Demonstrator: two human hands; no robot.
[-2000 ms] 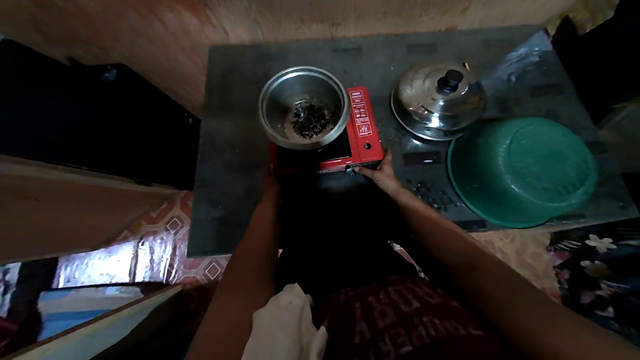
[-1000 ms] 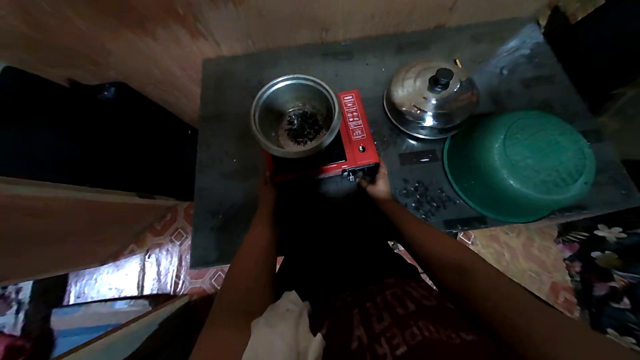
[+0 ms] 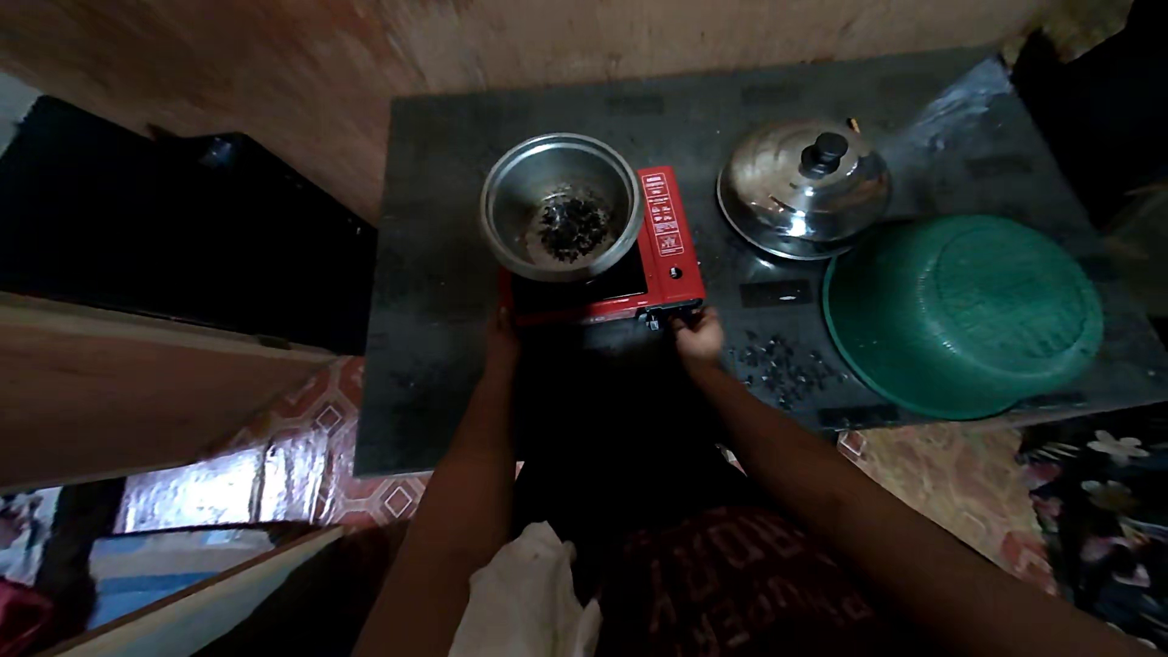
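Note:
A red portable gas stove stands on the dark table, with a metal pot on it, uncovered. Dark, small pieces lie at the pot's bottom. My right hand is at the stove's front right corner, its fingers at the black control knob; whether they grip it is not clear. Against the stove's front left corner is my left hand, dim and partly hidden, so its grip cannot be made out.
Right of the stove sits a domed metal lid with a black knob. An upturned green plastic basin touches or overlaps its edge. Small dark bits are scattered on the table near my right forearm. A wall rises behind.
My right hand's fingers, stretched along the stove's front two seconds ago, are now drawn in closer at its right corner. The pot and stove look the same.

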